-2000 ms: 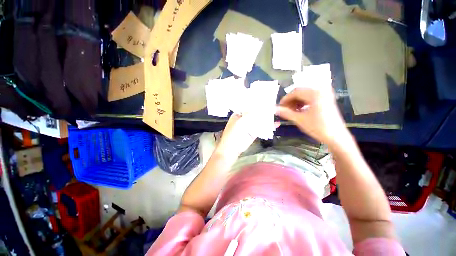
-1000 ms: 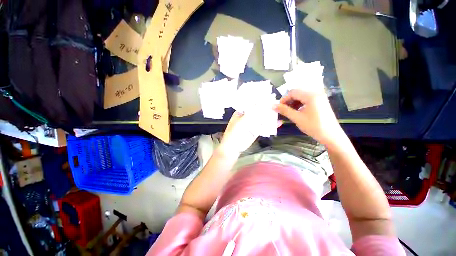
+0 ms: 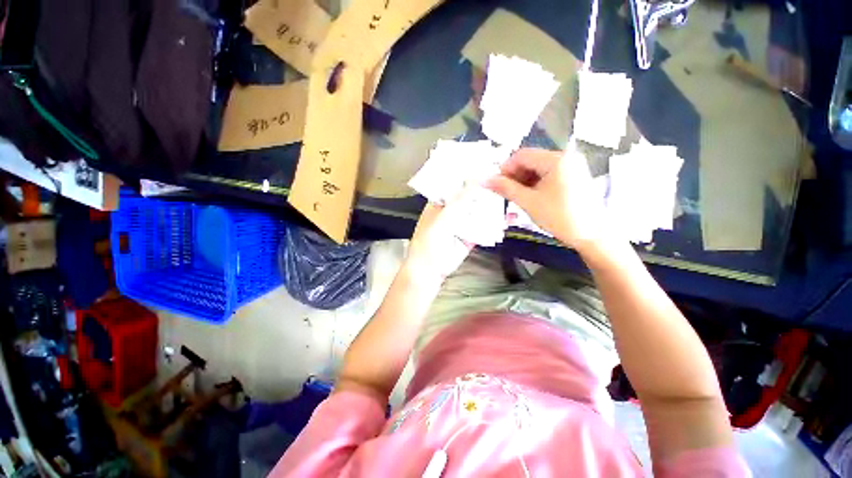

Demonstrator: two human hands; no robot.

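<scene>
Several uneven piles of small white labels [image 3: 516, 98] lie on the dark table in front of me. My left hand [image 3: 441, 245] holds a fanned bunch of white labels [image 3: 481, 217] at the table's near edge. My right hand [image 3: 546, 198] is just right of that bunch, thumb and forefinger pinched at its edge; whether a label is between them cannot be told. One pile lies right of my right hand, one beyond it, and one at the upper left of the held bunch. White overexposure hides any print and blurs the borders between labels.
Tan card patterns [image 3: 329, 159] with handwriting cross at left, beside dark garments [image 3: 140, 84]. A silver bulldog clip [image 3: 646, 26] and a white strip [image 3: 590, 35] lie at the far side. A blue crate [image 3: 177, 257] and black plastic bag [image 3: 324, 269] stand below the table.
The view has shifted and tilted, showing more of the silver clip. My right hand has moved left, closer over the labels in my left hand. My left hand still holds its bunch.
</scene>
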